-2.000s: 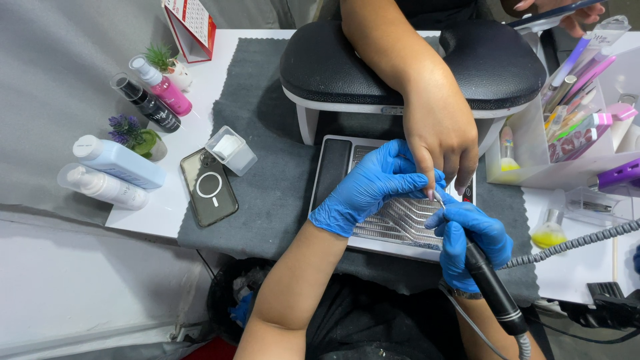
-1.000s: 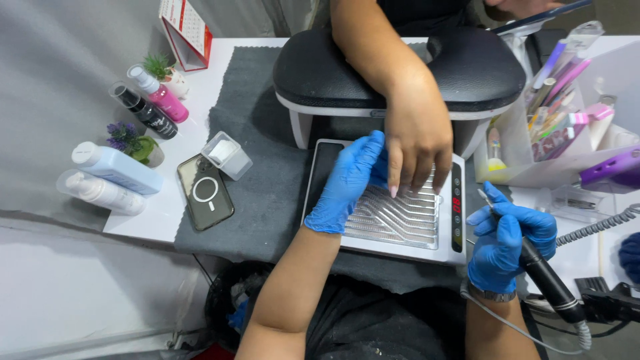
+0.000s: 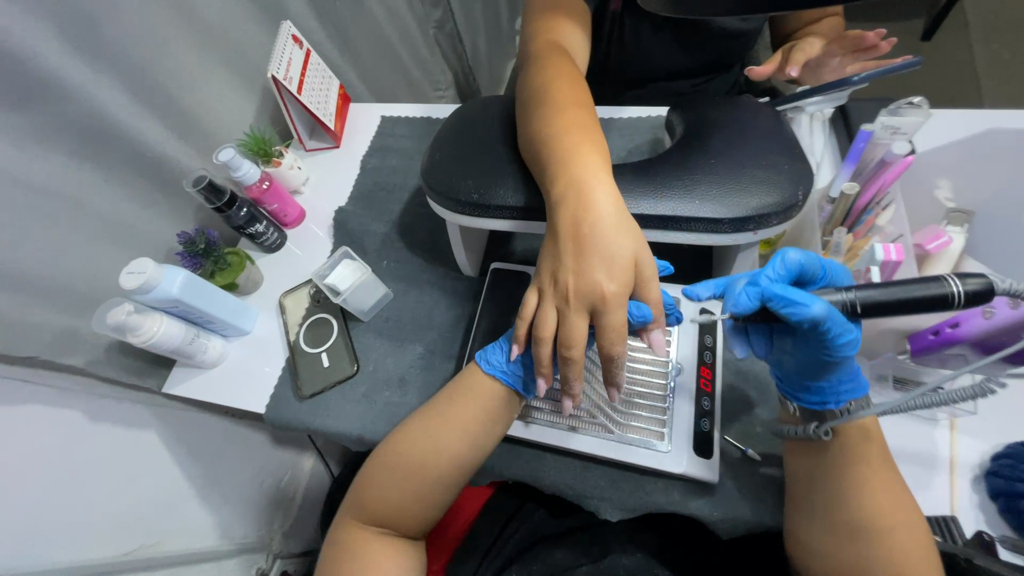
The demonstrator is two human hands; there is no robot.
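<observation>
My right hand point(image 3: 800, 320), in a blue glove, grips a black electric nail drill point(image 3: 904, 298) that lies nearly level, its bit pointing left over the control strip of a nail dust collector point(image 3: 696, 432). My left hand point(image 3: 512, 360), also gloved, is mostly hidden beneath another person's hand point(image 3: 592, 264); its blue fingertips show at that hand's far side, and whether it grips is hidden. The person's fingers are spread over the collector's metal grille, palm down, with long pale nails. Their forearm rests on a black padded armrest point(image 3: 720, 176). A loose drill bit point(image 3: 742, 448) lies on the grey mat.
On the left stand a desk calendar point(image 3: 308, 88), small plants, a pink spray bottle point(image 3: 272, 196), a black bottle point(image 3: 248, 220) and a blue bottle point(image 3: 192, 296). A phone point(image 3: 318, 352) touches a clear container point(image 3: 364, 292). Right: an organizer of tools point(image 3: 880, 200), a coiled cord point(image 3: 944, 398).
My right hand has moved up and left from the mat's right side, and the drill has swung to nearly level. My left hand has gone beneath the person's hand, whose fingers are now spread.
</observation>
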